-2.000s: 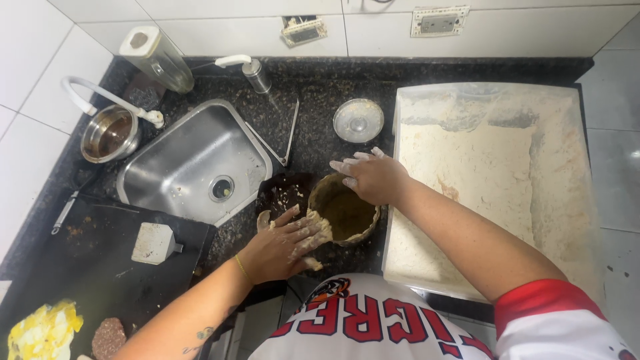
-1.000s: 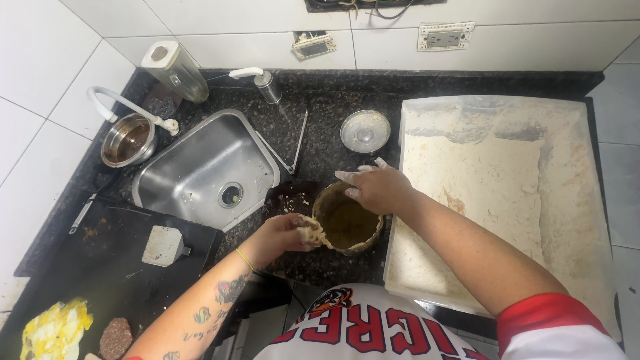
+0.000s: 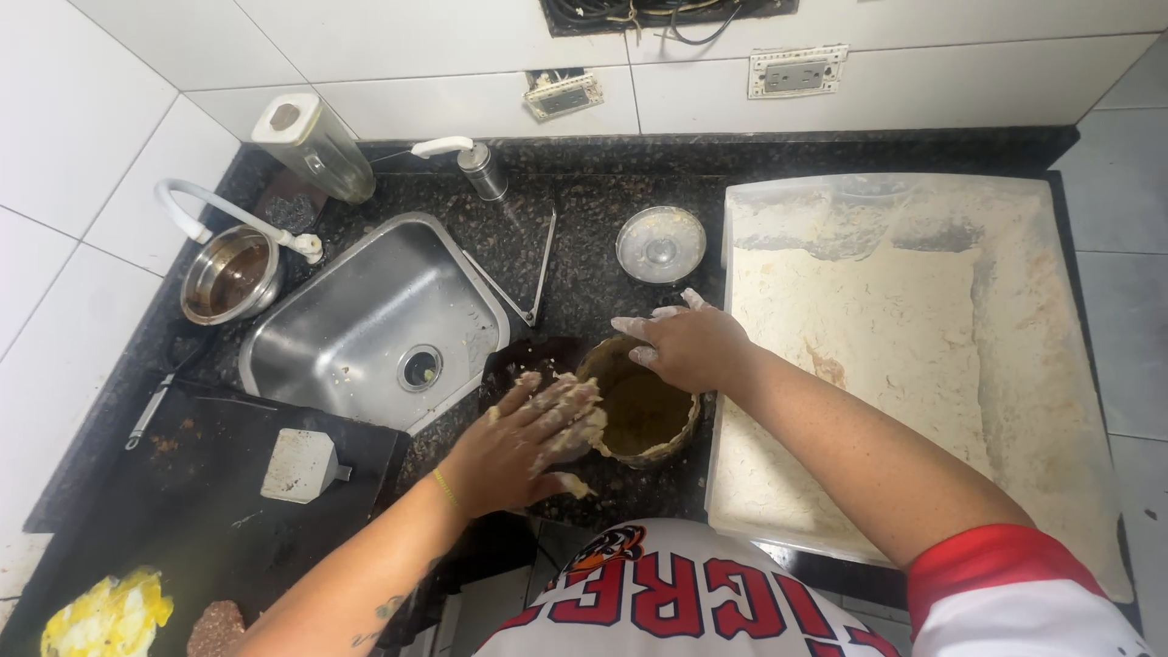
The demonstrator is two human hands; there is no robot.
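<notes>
A round bowl [image 3: 650,411] with batter-crusted rim and yellowish-brown liquid inside stands near the counter's front edge. My left hand [image 3: 538,438], its fingers spread and coated in wet batter, is at the bowl's left rim over a dark, crumb-strewn surface. Above the bowl's right back rim is my right hand [image 3: 689,342], its fingers apart and dusted with white flour. I see nothing held in either hand. Directly right of the bowl lies a large translucent plastic bin [image 3: 730,456] with a layer of flour [image 3: 876,347] in it.
A round metal lid [image 3: 661,245] lies behind the bowl. To the left are a steel sink [image 3: 338,319], a metal pot [image 3: 231,276] and a blender jar [image 3: 319,151]. A black griddle [image 3: 210,538] holds cooked egg [image 3: 109,616], a meat patty [image 3: 217,628] and a scraper [image 3: 299,465].
My left hand's fingers were bunched at the bowl's rim a second ago and are spread now. My right hand stays over the bowl's back rim.
</notes>
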